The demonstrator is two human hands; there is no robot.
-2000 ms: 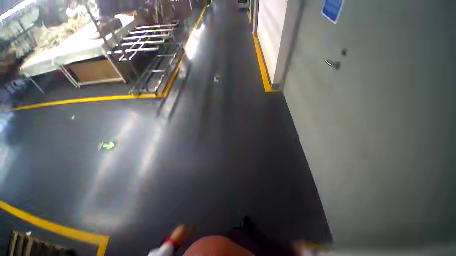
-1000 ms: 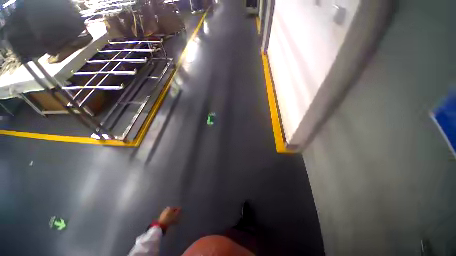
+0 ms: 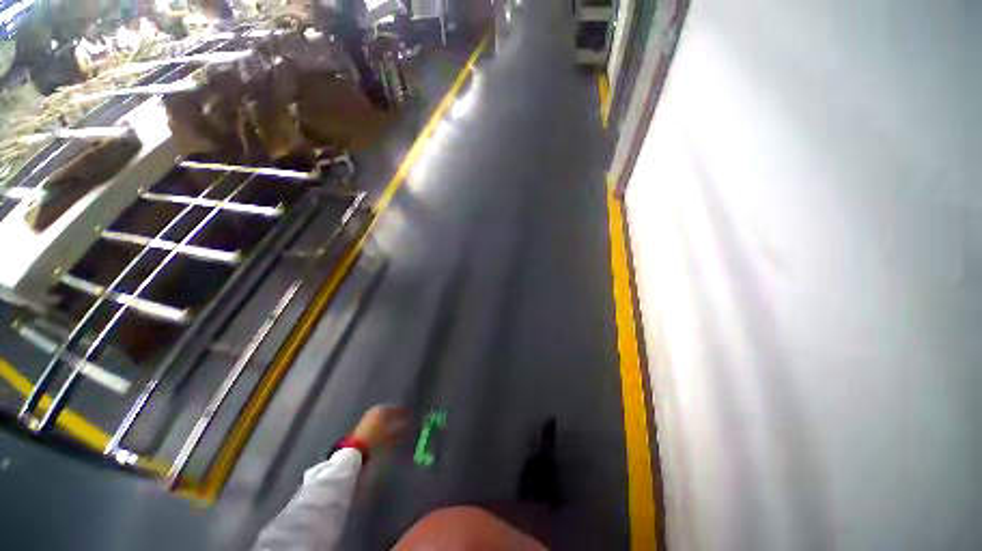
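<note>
My left hand (image 3: 381,427) is at the lower middle, over the floor, in a white sleeve with a red wristband (image 3: 351,443). It is small and blurred; no held thing shows, and its finger pose is unclear. My right hand is not in view. A metal rack (image 3: 178,248) with several pale crossbars stands nearest in front on the left, inside a yellow floor line. A dark shoe (image 3: 542,463) shows at the bottom on the grey floor.
A grey aisle floor (image 3: 495,258) runs ahead between yellow lines. A white wall (image 3: 818,280) is close on the right. A white table (image 3: 43,237) with brown items stands behind the rack. A green floor mark (image 3: 430,437) lies beside my left hand.
The view has moved forward along the aisle. The rack is nearer and larger on the left. The grey wall section has left the view. My left hand is a little higher in the picture.
</note>
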